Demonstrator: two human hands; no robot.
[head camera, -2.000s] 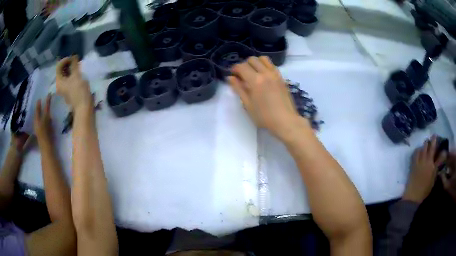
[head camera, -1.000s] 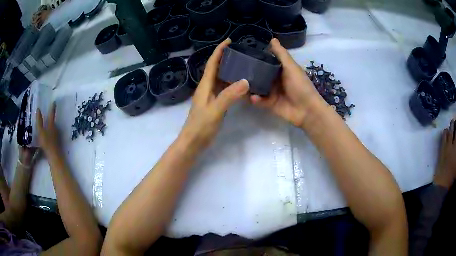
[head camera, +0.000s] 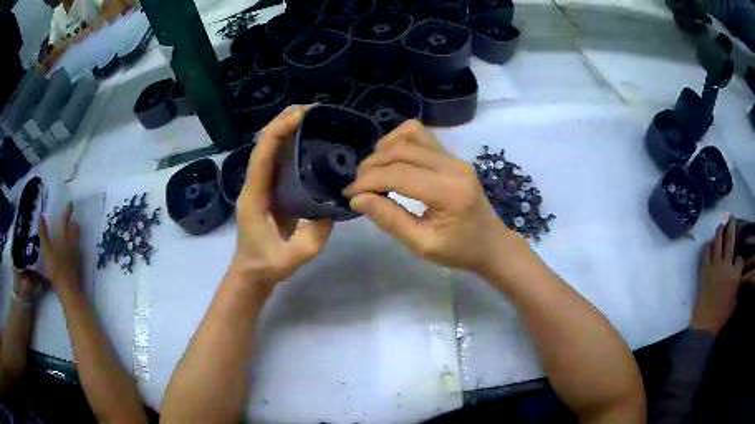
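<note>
A dark housing cup is held up in front of me, tilted so its open top and round centre boss show. My left hand grips it from the left, thumb below. My right hand is at the cup's right side, thumb and fingertips pinched at the rim; I cannot tell if a small part is between them. Loose piles of small clips lie right and left on the white sheeting.
Stacked cups stand behind, with a green post at their left. More cups stand at right. Other workers' hands are at the left and right edges; grey boxes lie far left.
The cup has moved left and turned so its open inside faces me. My right hand has let go of its side and now pinches at the rim; my left hand still holds it.
</note>
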